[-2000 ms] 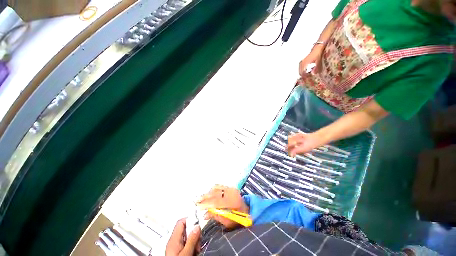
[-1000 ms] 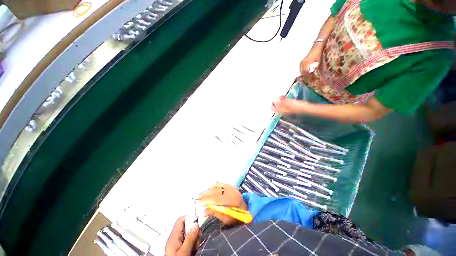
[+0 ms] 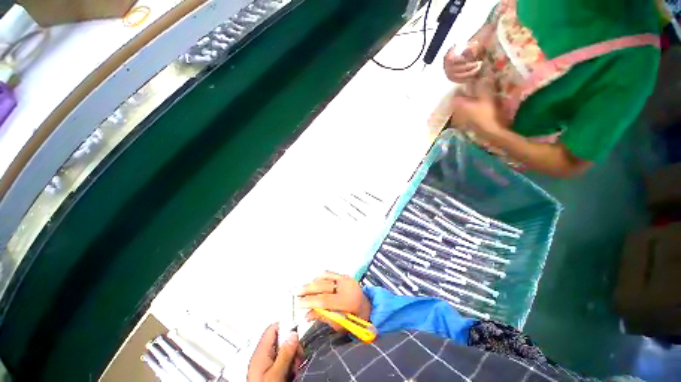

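Note:
My right hand, with a ring on one finger, is closed around a yellow-handled hand tool near the bottom middle. My left hand is just left of it, at the picture's bottom edge, and grips a white tube body between thumb and fingers. The two hands nearly touch at the tube's upper end. The tool's tip and the contact with the tube are too small and overexposed to tell. Waiting tubes lie side by side on cardboard at the bench's near end.
A teal crate with piled tubes stands right of the white bench. Thin rods lie on the bench. A dark green conveyor runs left. A coworker in green stands beyond the crate. A black corded tool lies at the far end.
The coworker's arm has drawn back from the crate, and both the coworker's hands are now near the apron. My hands stay at the same spot, with the yellow tool tilted slightly more downward.

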